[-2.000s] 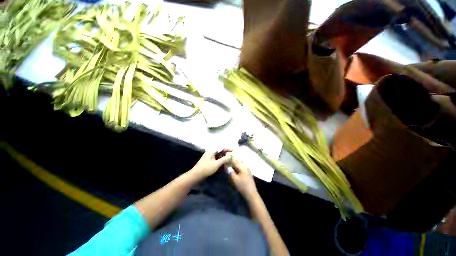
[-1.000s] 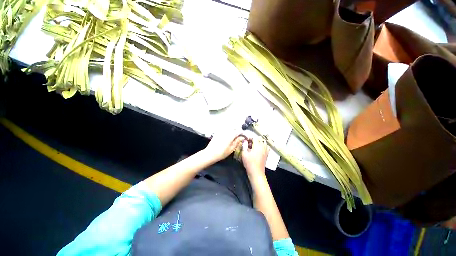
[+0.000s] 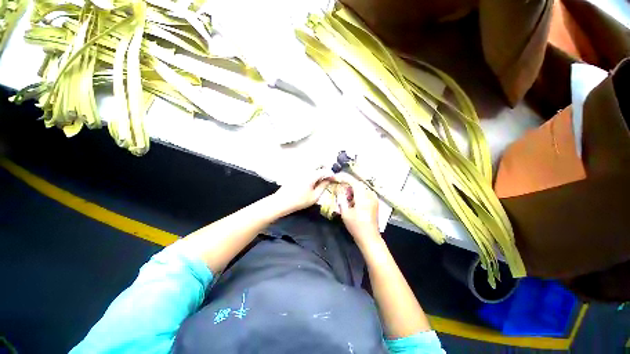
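My left hand (image 3: 304,190) and my right hand (image 3: 358,206) meet at the table's front edge, fingertips close together. Between them they hold a short yellow-green strip (image 3: 329,205), its end hanging below the fingers; the fingers hide the rest. A pale stick (image 3: 401,213) with a dark purple-black lumpy end (image 3: 342,162) lies on the table just beyond and right of my right hand. A bundle of long yellow-green strips (image 3: 414,128) lies to the right. A tangled pile of strips (image 3: 128,66) lies to the left, with ends over the table edge.
Brown curled panels (image 3: 552,214) stand at the right, with a white slip (image 3: 584,97) among them. The white table (image 3: 207,142) runs across the front. A round dark bin (image 3: 492,285) and a blue crate (image 3: 542,308) are below its right edge. A yellow line (image 3: 90,207) marks the floor.
The view has shifted, showing the strip piles higher and more of the blue crate. Both hands stay together at the table edge, and a strip end now shows below the fingers.
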